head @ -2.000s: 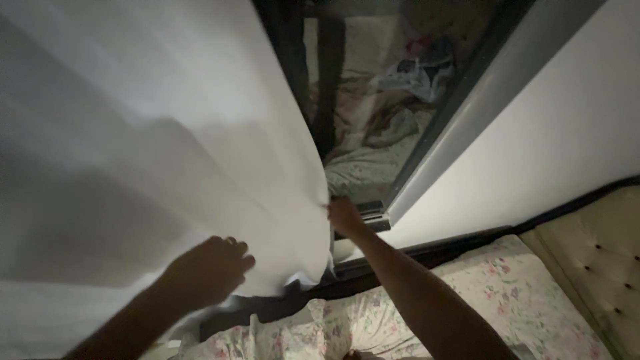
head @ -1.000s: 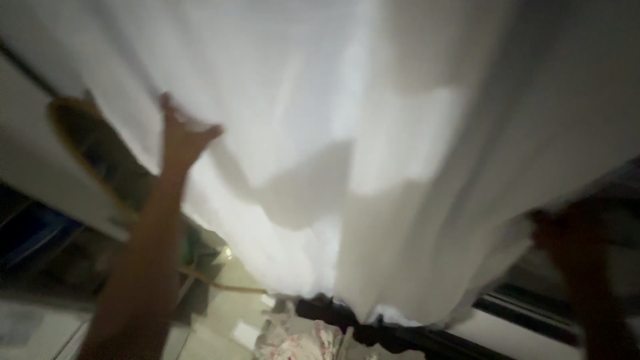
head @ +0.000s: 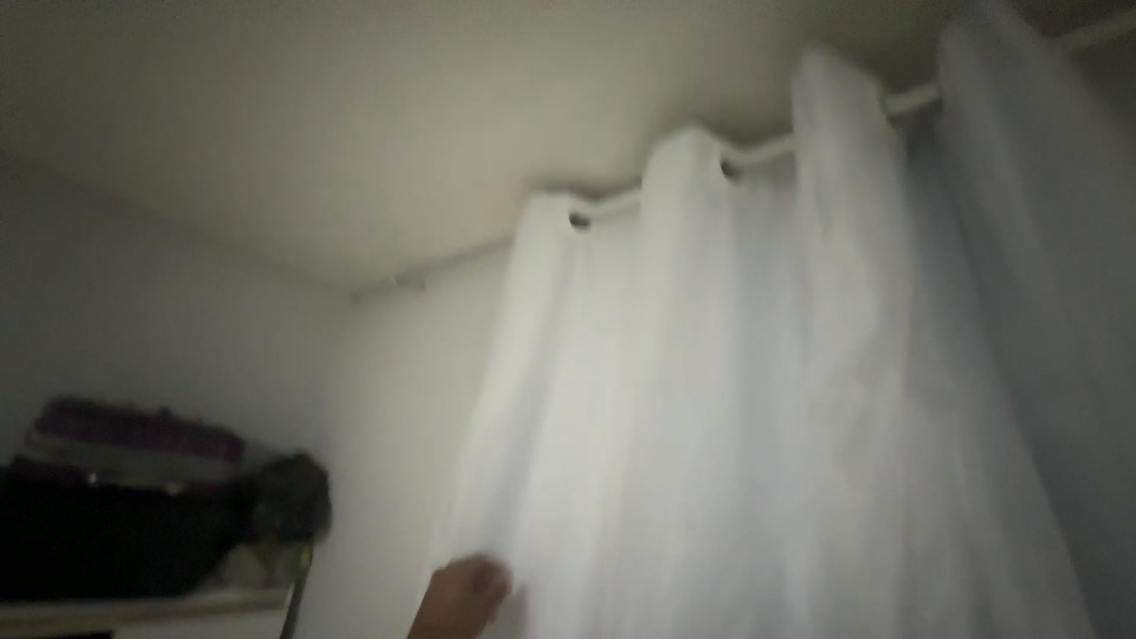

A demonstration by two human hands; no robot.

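Note:
A white grommet-top curtain [head: 692, 399] hangs in folds from a pale curtain rod [head: 914, 99] just below the ceiling. My left hand [head: 463, 593] is low in the view, at the curtain's left edge, with its fingers curled. Blur hides whether the fingers pinch the cloth or only touch it. My right hand is out of the frame. Dark grommet holes show near the curtain's top edge.
At the lower left, a stack of dark and purple items [head: 142, 435] and a dark rounded object [head: 288, 497] rest on top of a light cabinet or shelf [head: 177, 612]. Pale walls meet the ceiling [head: 311, 115] behind them.
The view has swung up from the bed, window and floor to the ceiling and curtain rod. My right hand has left the frame. The curtain's left edge is now beside my left hand.

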